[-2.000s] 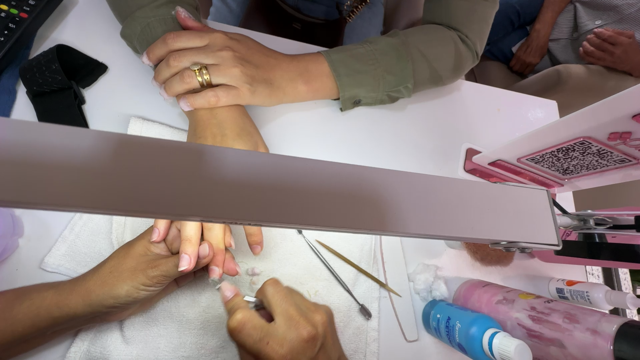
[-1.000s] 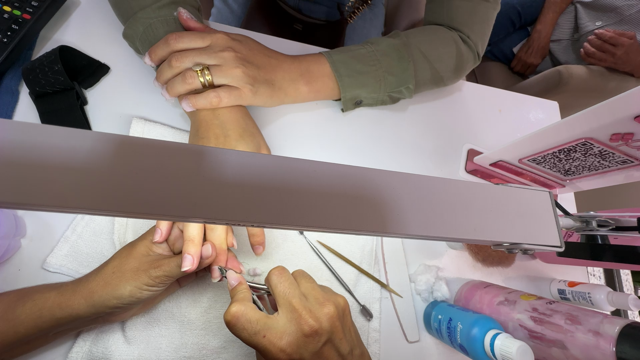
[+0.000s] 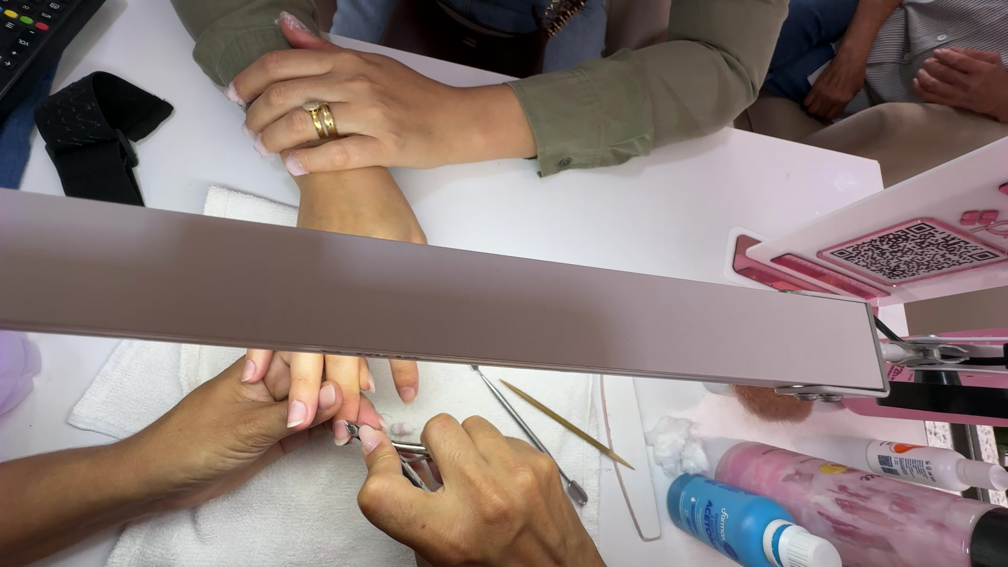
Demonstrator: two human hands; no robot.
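My left hand holds the fingers of a client's hand over a white towel. In my right hand is a metal cuticle nipper, its tip at the nail of one of the client's fingers. The lamp bar hides the middle of the client's hand. Right of my right hand, a metal cuticle pusher, a wooden stick and a white nail file lie side by side. The client's other hand, with gold rings, rests over the wrist.
A wide lamp bar crosses above the table. At right lie cotton, a blue acetone bottle, a pink bottle, a white bottle and a brush. A black strap and remote control are upper left.
My right hand has shifted slightly, and the nipper shows more clearly at the client's fingertip than two seconds ago. My left hand keeps its hold on the client's fingers.
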